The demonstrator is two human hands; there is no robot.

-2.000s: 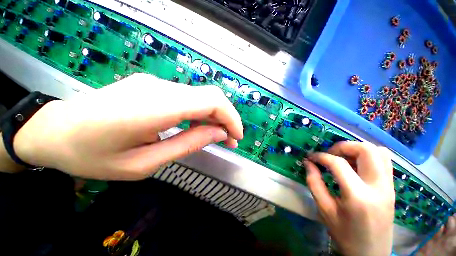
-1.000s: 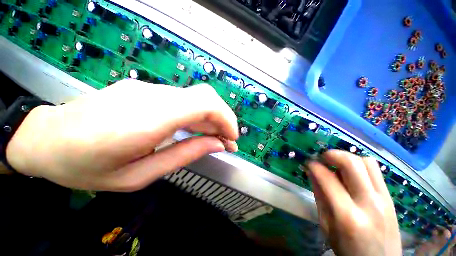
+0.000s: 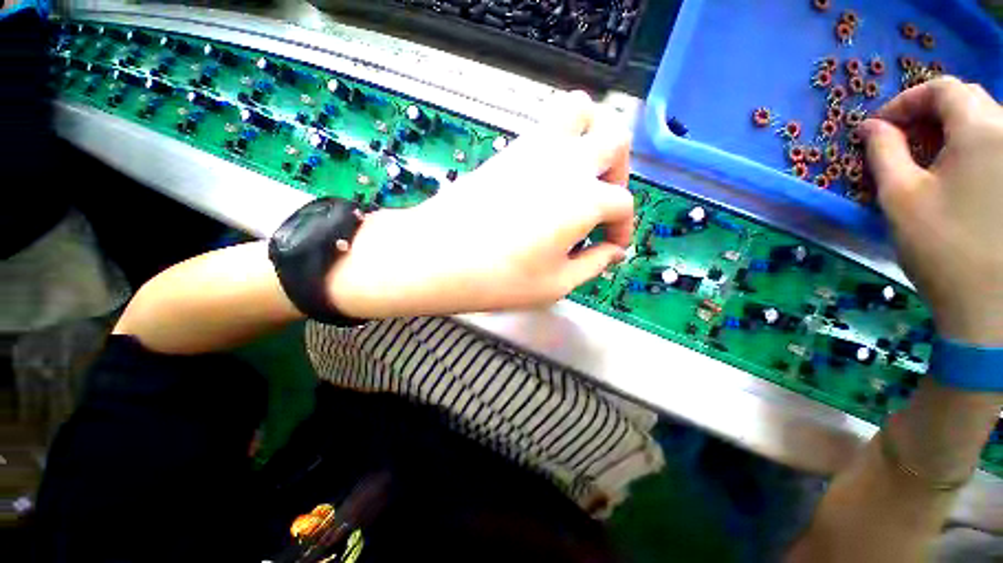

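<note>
A long green circuit board panel [image 3: 726,247], filled with black, white-topped and blue parts, runs across the view in a metal track. My left hand [image 3: 517,220], with a black watch, is over the panel with fingers curled; whether it holds a part cannot be told. My right hand [image 3: 951,181], with a blue wrist strap, is at the blue tray [image 3: 726,72]. Its thumb and forefinger are among the small copper-red rings [image 3: 836,143]; its other fingertips are hidden, and whether a ring is gripped cannot be told.
A black tray of black cylindrical parts [image 3: 550,22] stands beyond the rail at the top. A pale metal rail [image 3: 440,66] runs behind the panel and another metal edge [image 3: 704,368] runs in front. A striped cloth [image 3: 484,407] hangs below. A dark sleeve shows at the far left.
My right hand has moved from the panel up to the rings in the blue tray. My left hand has moved right and up along the panel. The view has shifted.
</note>
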